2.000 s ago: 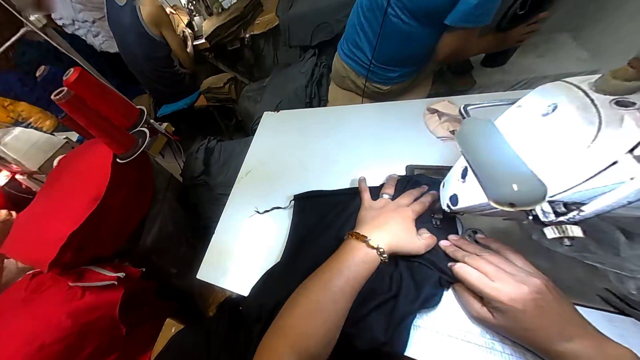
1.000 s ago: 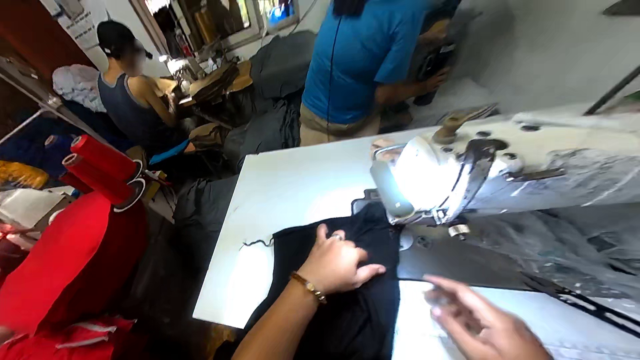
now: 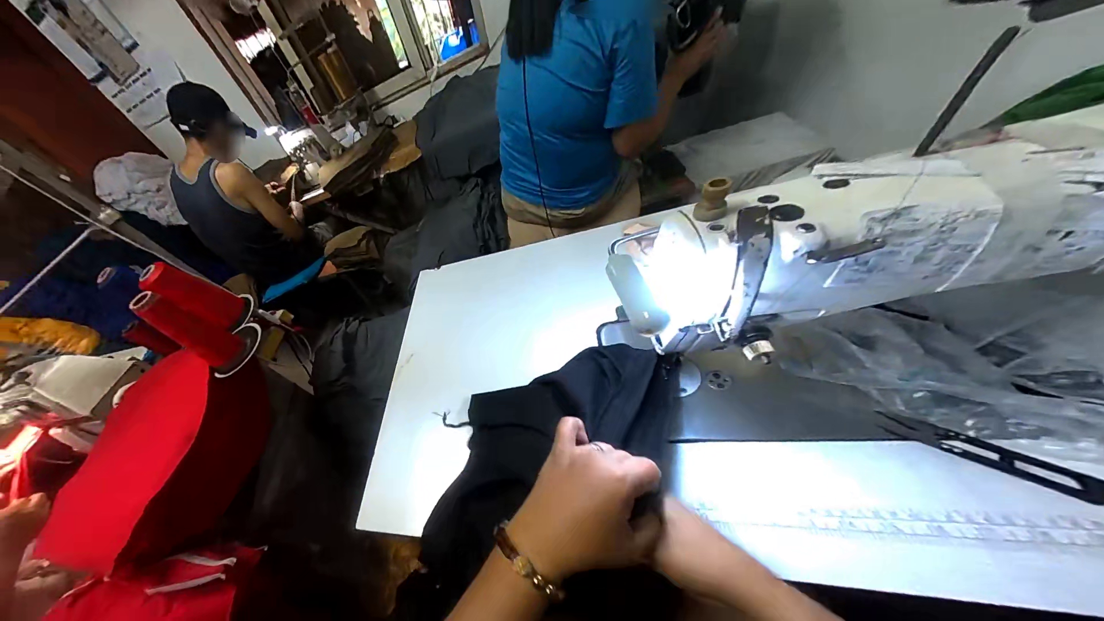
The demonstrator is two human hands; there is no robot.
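Observation:
Black fabric point(image 3: 535, 423) lies on the white sewing table point(image 3: 466, 319), its upper end at the needle area of a white industrial sewing machine point(image 3: 906, 224) with a bright lamp. My left hand point(image 3: 595, 492), with a ring and a bracelet, is closed on the fabric below the machine head. Close against it, my right hand point(image 3: 660, 535) is mostly hidden behind the left, so its fingers cannot be made out. A dark thread tail point(image 3: 453, 423) sticks out from the fabric's left corner.
Red thread cones point(image 3: 194, 315) and red fabric point(image 3: 129, 457) are at the left, beside another person's hand. One person point(image 3: 233, 190) sits at a machine; another in a blue shirt point(image 3: 569, 112) stands behind the table. Black tweezers point(image 3: 1000, 453) and clear plastic point(image 3: 931, 354) lie right.
My right hand has moved left from beside the machine bed to my left hand. My left hand, flat on the fabric before, is now closed and lower. The view has tilted up.

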